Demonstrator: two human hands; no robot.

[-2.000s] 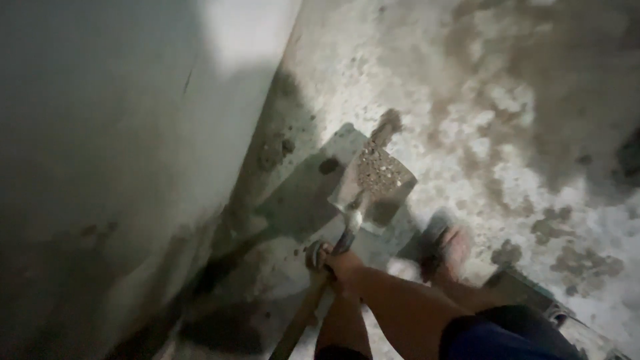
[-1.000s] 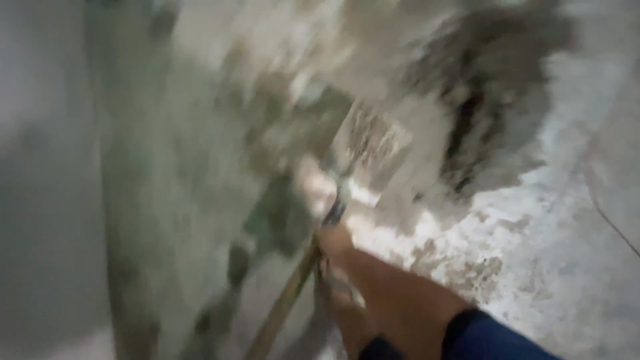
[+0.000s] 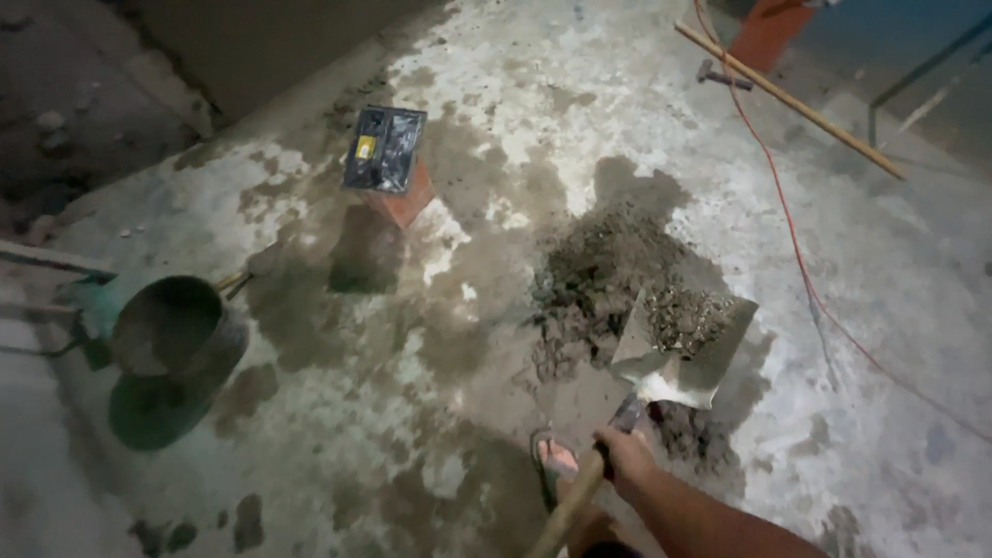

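Observation:
My right hand (image 3: 626,459) is closed around the wooden handle (image 3: 572,504) of a square-bladed shovel, close to the metal socket. The shovel's steel blade (image 3: 717,372) carries a load of wet, gravelly mortar or concrete (image 3: 686,319). Beneath and beside the blade, a dark heap of the same wet mix (image 3: 597,271) spreads over the concrete floor. The lower end of the handle leaves the frame at the bottom. My left hand is not in view. My foot in a sandal (image 3: 558,457) shows left of the handle.
A bucket (image 3: 174,329) stands at left, near a green object (image 3: 93,306). A black case (image 3: 385,149) rests on a reddish block (image 3: 407,198). At upper right lie a hammer (image 3: 722,76), a long wooden pole (image 3: 798,105) and a red cable (image 3: 783,198) running down the right side.
The view has swung widely from the wall to the open floor. The loaded shovel has moved with it and is now over the heap; my right hand still grips its handle.

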